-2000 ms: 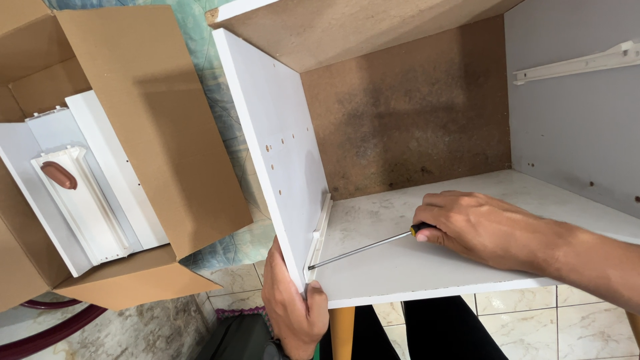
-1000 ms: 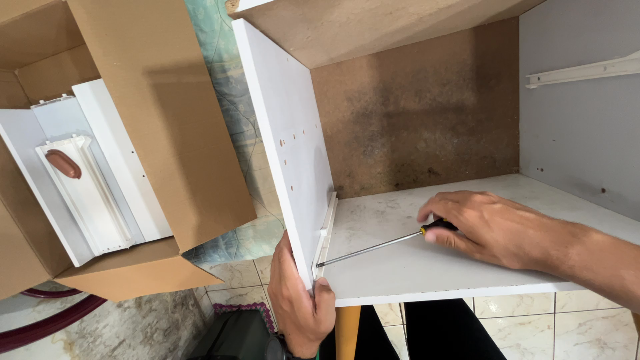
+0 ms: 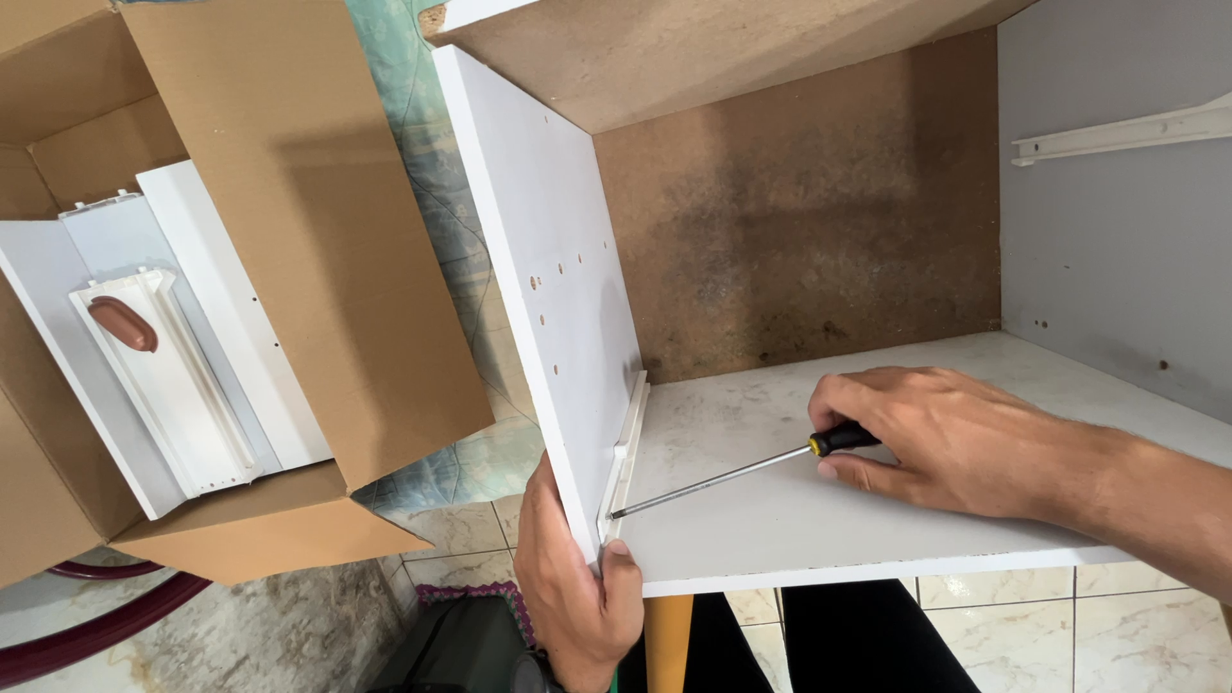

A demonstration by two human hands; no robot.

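Observation:
My right hand [image 3: 914, 443] is closed around the black and yellow handle of a long screwdriver [image 3: 717, 479]. The screwdriver's tip meets the front end of a white drawer runner [image 3: 628, 452], which runs along the left side panel [image 3: 539, 250] of a white cabinet, low down. My left hand [image 3: 577, 577] grips the front edge of that panel from outside, its thumb tip by the near end of the runner. A second white runner [image 3: 1126, 133] is fixed on the opposite side panel. The brown back panel [image 3: 808, 221] is stained dark.
At left stands an open cardboard box [image 3: 318, 241] with white panels and a white drawer front [image 3: 183, 395] bearing a brown handle [image 3: 123, 323]. A patterned cloth [image 3: 433, 212] lies between box and cabinet. A dark green object [image 3: 452, 645] and a yellow leg [image 3: 667, 640] are below.

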